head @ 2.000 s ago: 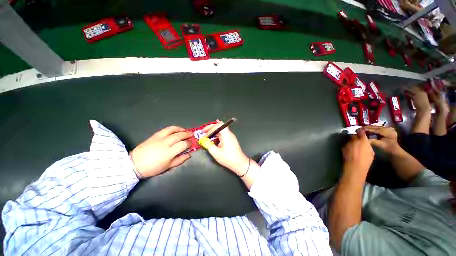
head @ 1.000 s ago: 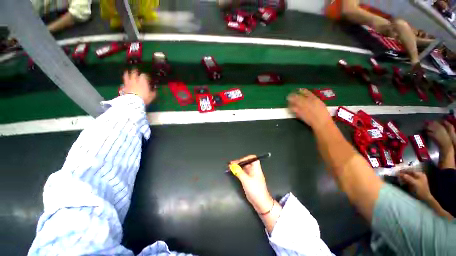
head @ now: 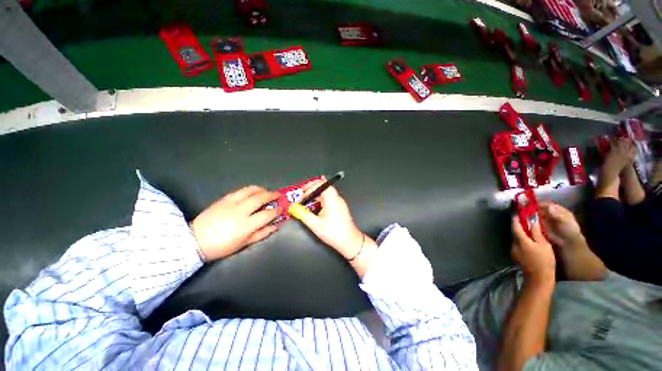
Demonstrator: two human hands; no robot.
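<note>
A small red unit (head: 292, 194) with a white panel lies on the dark bench in front of me, partly covered by my fingers. My left hand (head: 238, 222) lies flat over its left end, fingers pointing right. My right hand (head: 335, 224) holds a slim pen-like tool (head: 320, 189), yellow at the fingers with a long black rear end pointing up and right. The right hand rests against the unit's right end. The tool's tip and the spot it meets are hidden by the fingers.
Red units (head: 279, 62) are scattered on the green belt behind a white rail (head: 290, 100). A grey post (head: 51, 61) stands at upper left. A pile of red units (head: 524, 153) lies at right. A neighbour in a grey-green shirt (head: 588, 319) holds a red unit (head: 528, 210).
My left hand has come back from the belt onto a red unit under both hands. The view has tilted down. The neighbour's reaching arm has drawn back and now holds a red unit.
</note>
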